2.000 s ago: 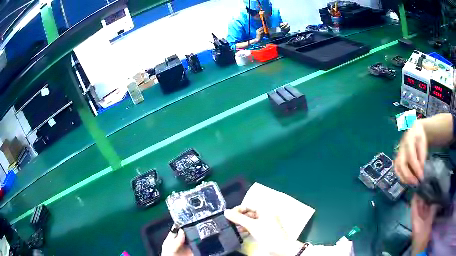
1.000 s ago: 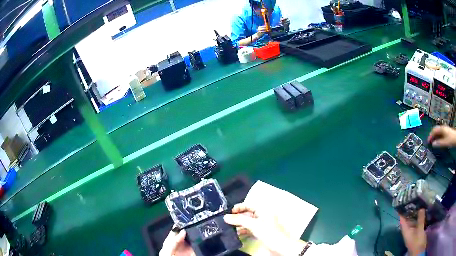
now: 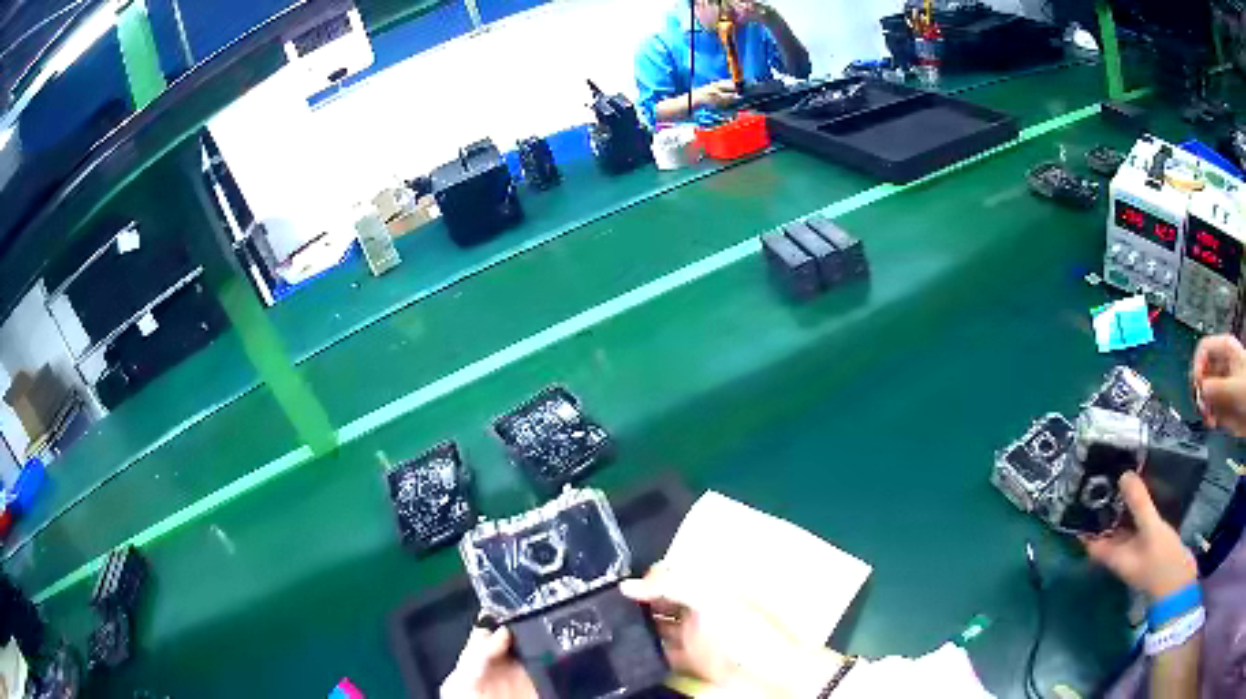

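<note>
An opened trail camera unit (image 3: 549, 557) is held up over the black foam tray (image 3: 435, 631). Its grey front half with a round ring stands at the top, and its plain dark half hangs below. My left hand (image 3: 485, 664) grips the lower left side of the dark half. My right hand (image 3: 683, 621) holds its right edge near the hinge, with the fingertips on the case. The lower end of the unit is cut off by the picture's edge.
A cream paper sheet (image 3: 772, 567) lies right of the tray. Two open case halves with circuit boards (image 3: 431, 494) lie behind it. Black battery boxes (image 3: 816, 255) stand further back. At right, another person's hands (image 3: 1151, 549) handle a unit near white power supplies (image 3: 1148, 219).
My hands still hold the unit, now tilted slightly differently. The neighbour at right has raised and turned their unit, showing its ring side. The worker across the bench has lifted an arm.
</note>
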